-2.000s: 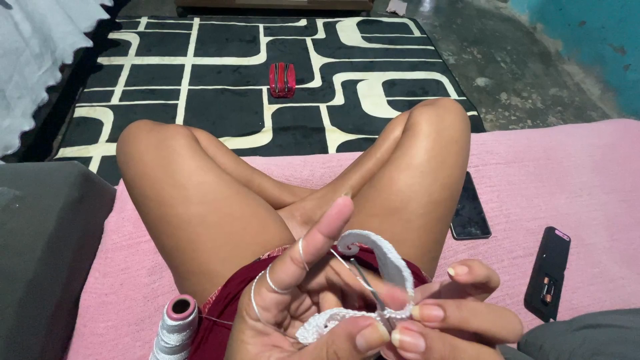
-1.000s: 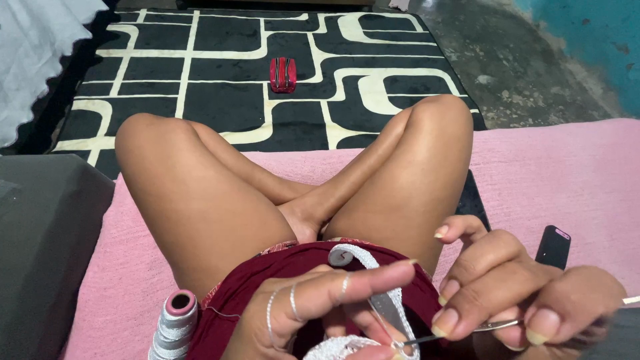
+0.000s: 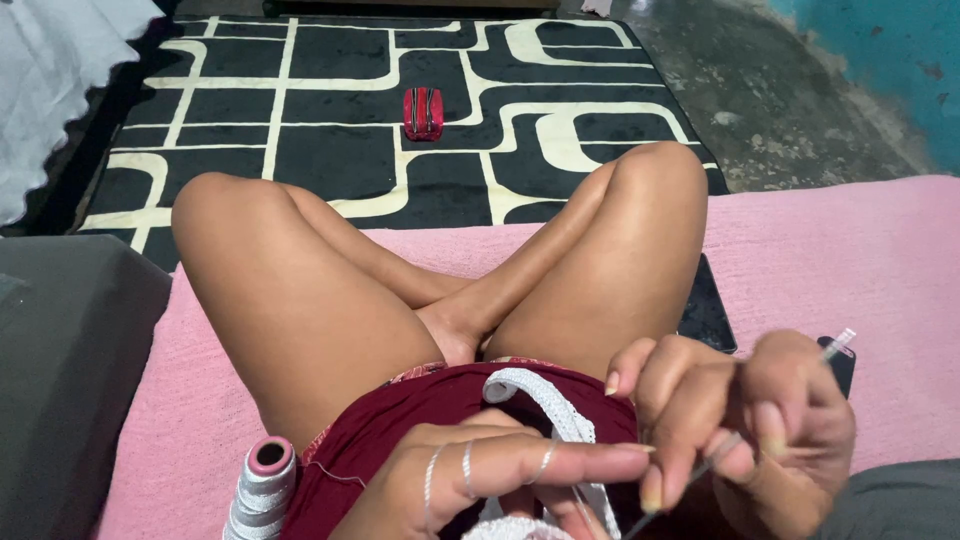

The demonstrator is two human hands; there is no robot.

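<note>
White thread loops around the raised index finger of my left hand (image 3: 480, 476), whose other fingers hold white crocheted work (image 3: 517, 529) at the bottom edge. A curled white crocheted strip (image 3: 544, 401) rises behind that hand. My right hand (image 3: 750, 427), partly blurred, grips a thin crochet hook (image 3: 697, 474) with a clear handle end sticking out at the upper right. The hook's tip is low beside the left fingers and cannot be made out. A spool of white thread (image 3: 262, 495) with a pink core stands at my left side, and a thread runs from it across the dark red cloth.
I sit cross-legged on a pink cover (image 3: 825, 262). A black tablet or phone (image 3: 709, 307) lies by my right knee, and another dark device (image 3: 844, 367) is partly behind the right hand. A red zippered pouch (image 3: 424, 114) rests on the patterned rug (image 3: 330, 135). A grey block-like cushion (image 3: 67, 375) is at left.
Two seconds ago both hands were close together at the work; the right hand then moved away to the right with the hook. Since one second ago it has come nearer the left index finger.
</note>
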